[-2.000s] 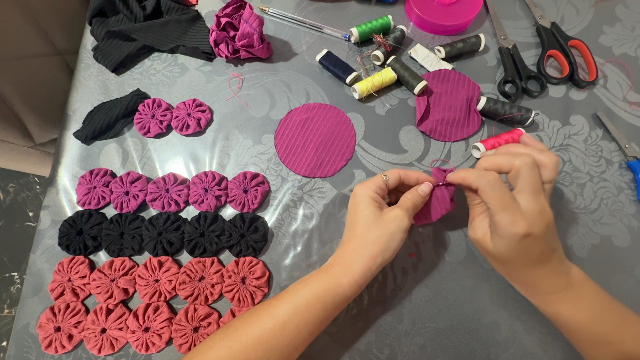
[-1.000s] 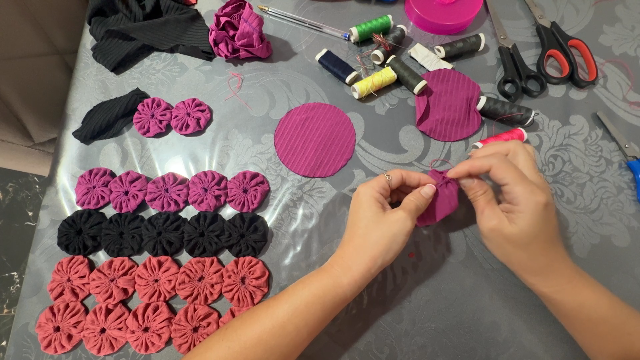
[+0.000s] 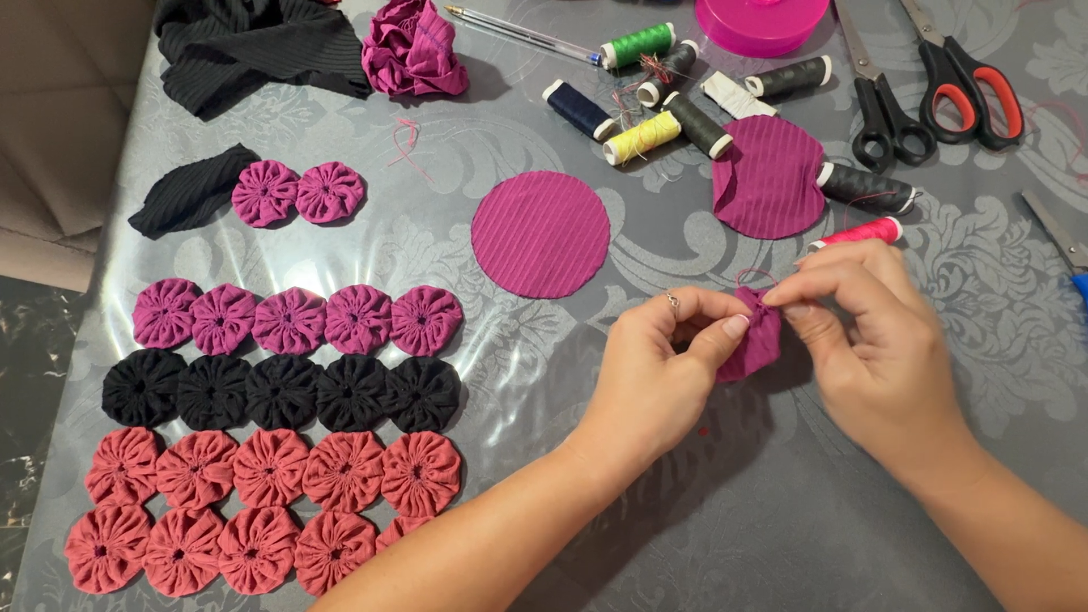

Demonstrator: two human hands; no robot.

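Between my two hands is a gathered piece of magenta fabric [image 3: 751, 347], its folds bunched near the top, with a loop of thread above it. My left hand [image 3: 671, 361] pinches its left side between thumb and fingers. The thumb and forefinger of my right hand [image 3: 867, 340] grip its upper right edge; a needle cannot be made out. A flat magenta fabric circle [image 3: 541, 235] lies to the left of my hands, and a second magenta circle [image 3: 769, 178] with a folded left edge lies beyond them. A pink thread spool [image 3: 858, 234] lies just behind my right hand.
Rows of magenta yo-yos [image 3: 291, 320], black yo-yos [image 3: 280, 392] and coral yo-yos [image 3: 270, 469] cover the left. Several spools, including a yellow spool [image 3: 643, 138], lie at the back beside a ballpoint pen [image 3: 527, 36]. Black-handled scissors [image 3: 875, 110] and red-and-black-handled scissors [image 3: 956, 89] are at the back right.
The magenta piece has been turned and spread a little between my fingers. My right hand has shifted slightly around its upper edge.
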